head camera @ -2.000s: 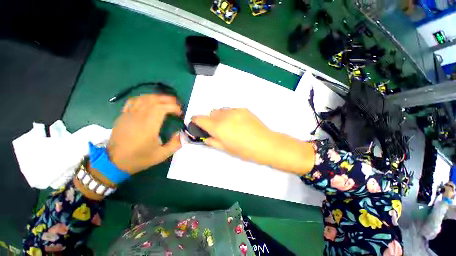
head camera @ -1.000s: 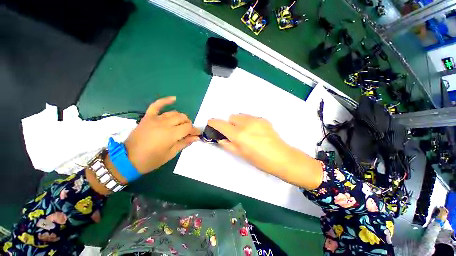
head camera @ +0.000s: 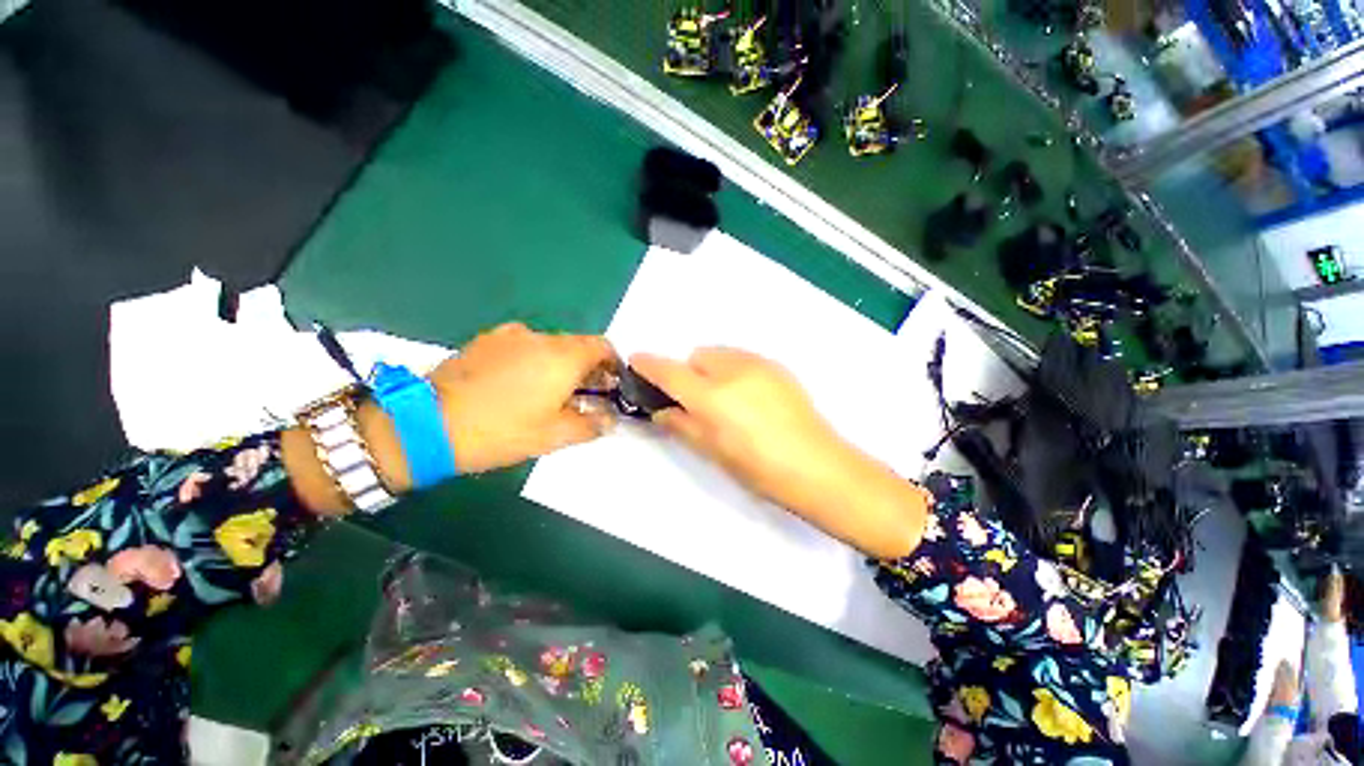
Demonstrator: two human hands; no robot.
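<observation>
A small black adapter housing (head camera: 645, 392) is held over the left part of the white paper sheet (head camera: 808, 434). My right hand (head camera: 741, 412) grips the housing between thumb and fingers. My left hand (head camera: 531, 401) pinches a thin black cord (head camera: 600, 394) where it meets the housing's left end. The fingertips partly hide this spot, so the cord's fit in the housing cannot be told. The cord's plug end (head camera: 335, 350) lies over the white cloth (head camera: 195, 367) behind my left wrist.
A short row of black housings (head camera: 681, 202) stands at the paper's top edge. A black stock pile (head camera: 307, 53) lies on the dark mat upper left. Wired boards and cords (head camera: 1122, 576) are heaped at right. Beyond the pale rail (head camera: 718, 150), the green conveyor (head camera: 957, 112) carries boards. Another person's arm (head camera: 1283, 703) shows lower right.
My left hand has moved from a dark green piece to the cord beside the housing, and its fingers are now more curled. The cord now lies across the cloth. My right hand still holds the housing.
</observation>
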